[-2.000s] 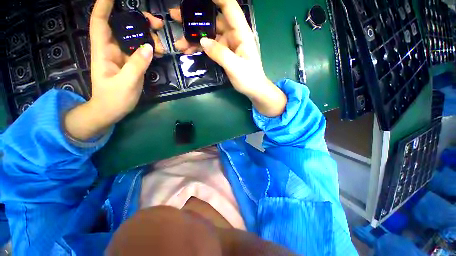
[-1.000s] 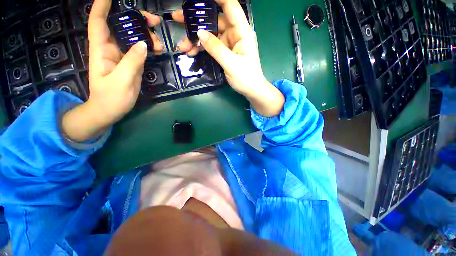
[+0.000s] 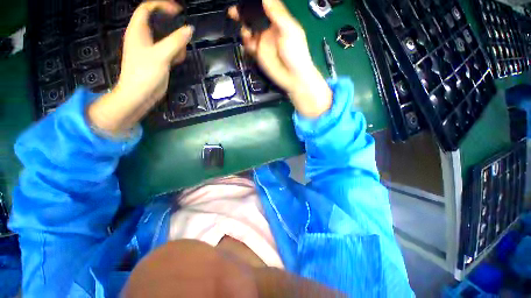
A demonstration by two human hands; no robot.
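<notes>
My left hand [image 3: 152,58] is over the black blister tray [image 3: 192,113], its thumb and fingers around a dark device unit [image 3: 167,23]. My right hand [image 3: 279,52] holds another dark device unit [image 3: 254,14] near the top edge of the picture. Both units look dark, with no screen text visible. Several tray pockets hold units with ringed centres; the pockets between my hands look bare and shiny. A single small dark square unit [image 3: 212,155] lies on the green mat in front of the tray.
A pen [image 3: 329,57] and a round watch-like part [image 3: 347,37] lie right of the tray, with a small silvery part [image 3: 320,7] beyond. Black trays [image 3: 434,70] overlap at the right. Another filled tray [image 3: 495,198] is lower right, near blue-clothed people.
The lit screens in both hands now look dark. My hands have shifted in the view and tipped the units. The view has moved, showing more at the far edge.
</notes>
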